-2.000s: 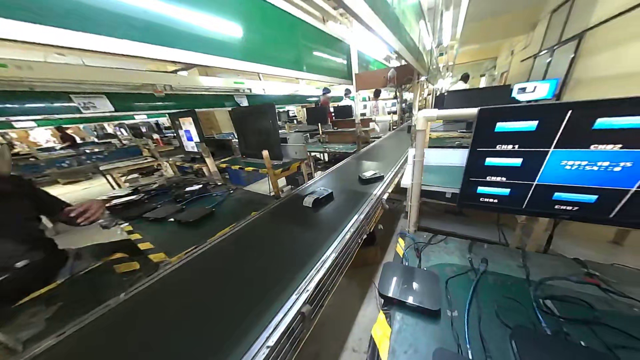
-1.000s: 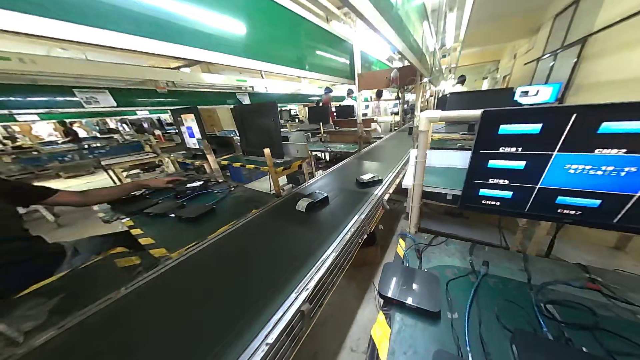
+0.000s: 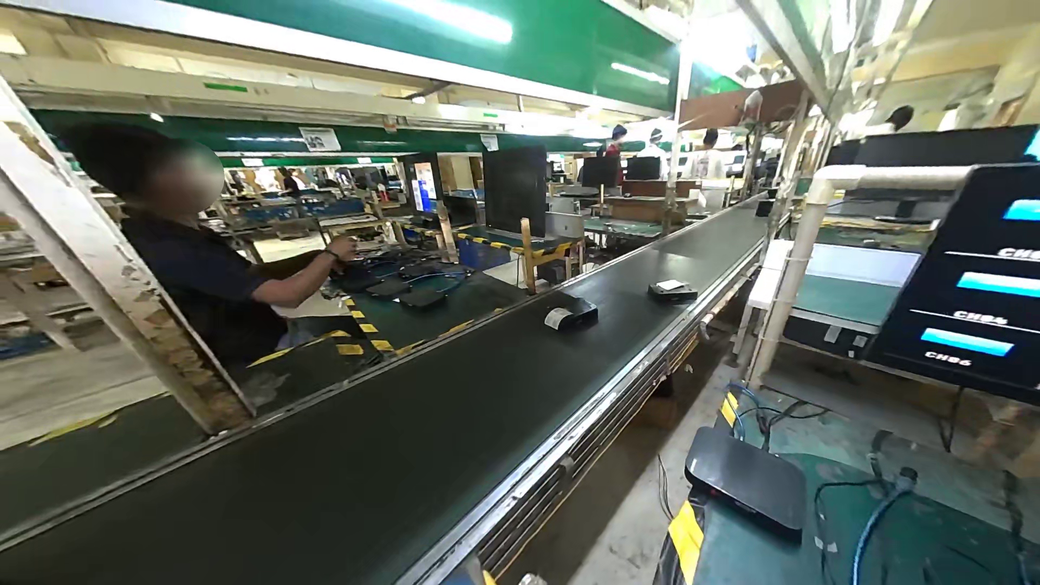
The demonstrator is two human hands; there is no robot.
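Neither my left hand nor my right hand shows in the head view. A black box-shaped device [image 3: 571,314] with a pale label on its side rests on the dark conveyor belt [image 3: 390,414]. Farther along the belt lies another black device [image 3: 673,291] with a white label or slip on top. At the lower right, a flat black set-top-type box [image 3: 746,479] sits on the green-topped bench [image 3: 731,552], beside black cables and a blue cable [image 3: 873,528].
A monitor [image 3: 967,284] on a white pipe frame [image 3: 800,268] stands above the bench. Across the belt, a co-worker [image 3: 211,268] is at a table with black devices [image 3: 422,297] and cables. A worn post [image 3: 130,276] rises at the belt's left edge.
The view has swung left, bringing in the post and more of the co-worker. The co-worker's arm, stretched over the devices a second ago, is now bent with the hand raised.
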